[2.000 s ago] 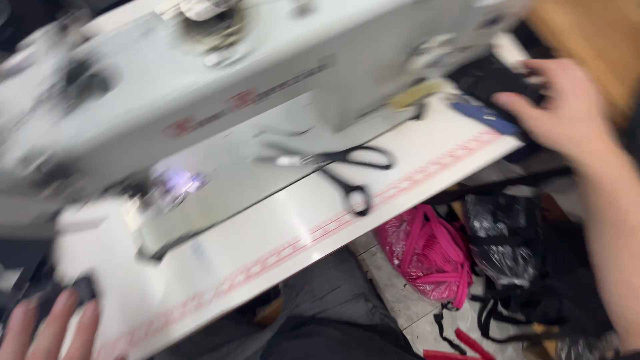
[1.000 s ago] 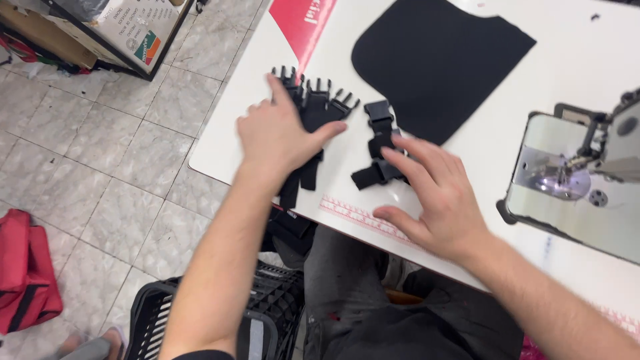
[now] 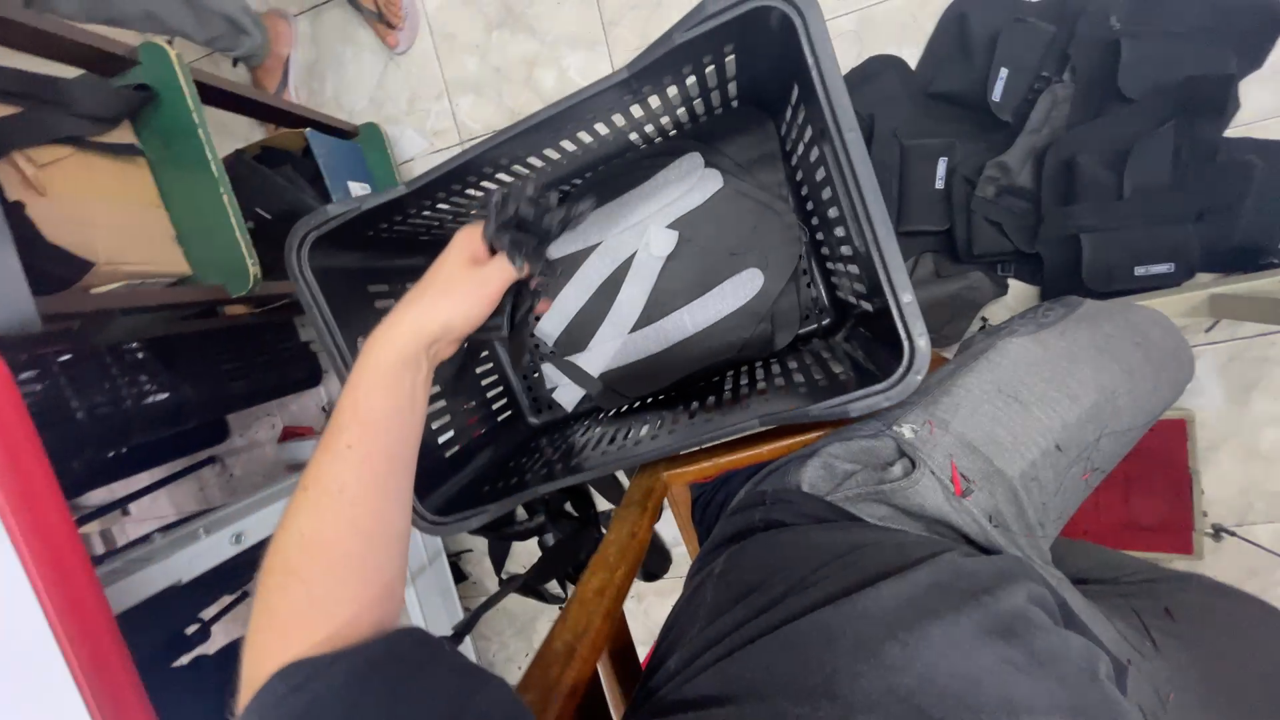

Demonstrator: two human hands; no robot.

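My left hand (image 3: 465, 285) reaches in from the lower left over a black plastic basket (image 3: 905, 330). Its fingers are closed around a blurred bunch of black straps and buckles (image 3: 525, 225), held above the basket's left part. Black fabric pieces (image 3: 715, 240) lie inside the basket, and several light grey strips (image 3: 690, 325) rest across them. My right hand is out of view.
Black bags (image 3: 1080, 170) lie on the floor at the upper right. A shelf with a green board (image 3: 185, 165) stands at the left. A wooden chair edge (image 3: 590, 610) is beside my lap. Another person's feet (image 3: 395, 20) show at the top.
The view has swung from the sewing table to the basket. My left hand, over the black buckle straps on the table a second ago, now holds such straps above the basket. My right hand has left the view.
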